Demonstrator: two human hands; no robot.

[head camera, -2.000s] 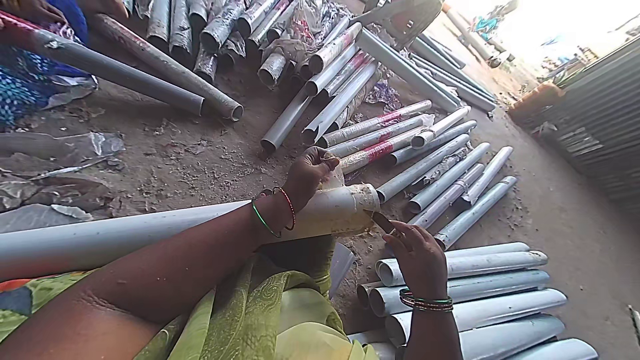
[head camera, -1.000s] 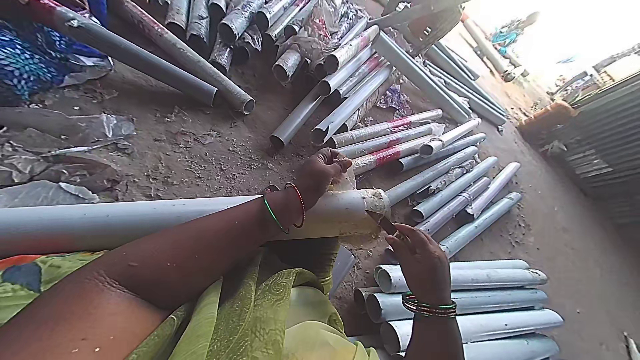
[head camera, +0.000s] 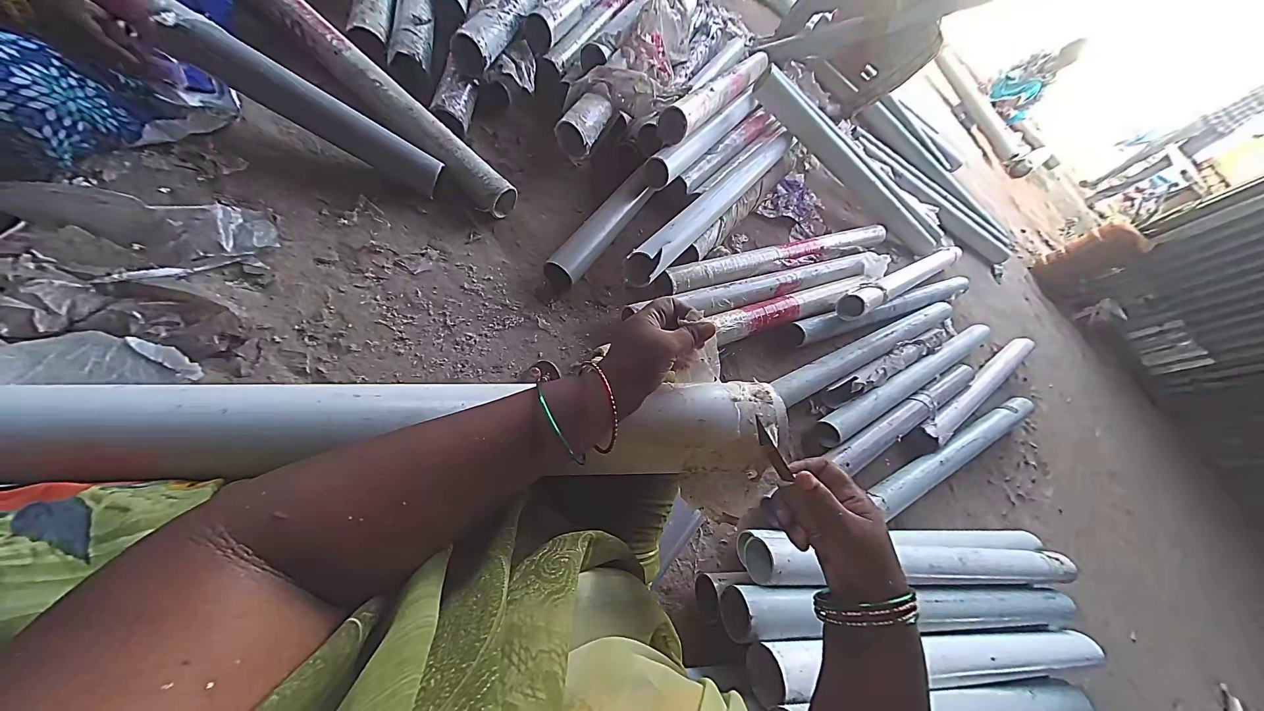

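A grey-white plastic pipe (head camera: 296,427) lies across my lap, its right end coated with a peeling, yellowish film (head camera: 726,484). Just above that end, my left hand (head camera: 657,346) pinches a loose flap of the translucent film (head camera: 699,363) between thumb and fingers. My right hand (head camera: 834,513) is closed around a small knife (head camera: 772,449), whose blade points up and left against the coated pipe end. Bangles circle both wrists.
Pipes (head camera: 918,563) lie stacked at lower right, with more pipes (head camera: 879,385) beyond them and a wrapped pile (head camera: 592,118) at the top. Scrap plastic film (head camera: 128,237) litters the ground at left. Another person's hand (head camera: 104,39) is at upper left, by two pipes. A corrugated metal wall (head camera: 1205,326) stands right.
My left hand stays on the film and my right hand keeps the knife at the pipe end. Between the frames, the film below the pipe end has come to hang lower than two seconds ago.
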